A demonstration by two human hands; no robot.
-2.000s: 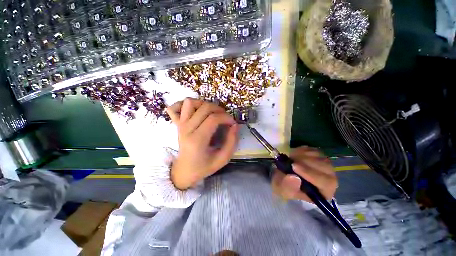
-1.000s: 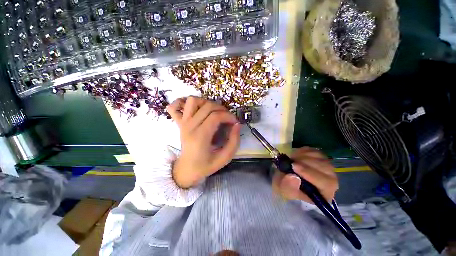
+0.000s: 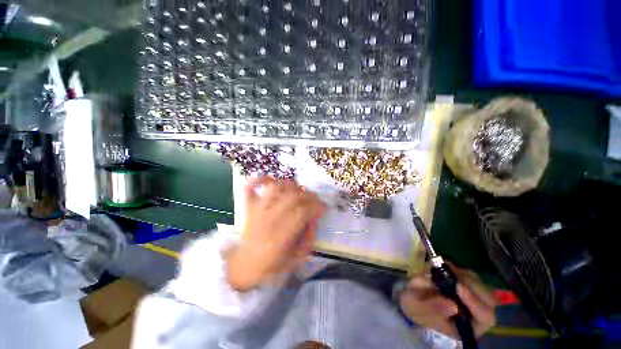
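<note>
My right hand (image 3: 446, 303) holds the soldering iron (image 3: 441, 269) by its black handle. The iron's silver tip points up and left over the right part of the white sheet (image 3: 347, 238), apart from the grey block (image 3: 378, 208). My left hand (image 3: 276, 228) is blurred, with its fingers bent, over the left of the sheet. Whether it holds anything cannot be told. The gold parts pile (image 3: 371, 174) lies above the block. The dark red parts pile (image 3: 262, 162) lies left of it, just above my left fingertips.
A clear blister tray (image 3: 286, 75) spans the top centre, bordering both piles. A rough bowl (image 3: 463, 153) of metal wool and a black fume fan (image 3: 521, 255) stand on the right. A blue bin (image 3: 551, 48) is at the upper right. A solder spool (image 3: 126, 187) stands at the left.
The view has shifted, bringing the blue bin and more of the left side into view. The iron's tip has moved right, away from the block. My left hand has moved left, away from the block.
</note>
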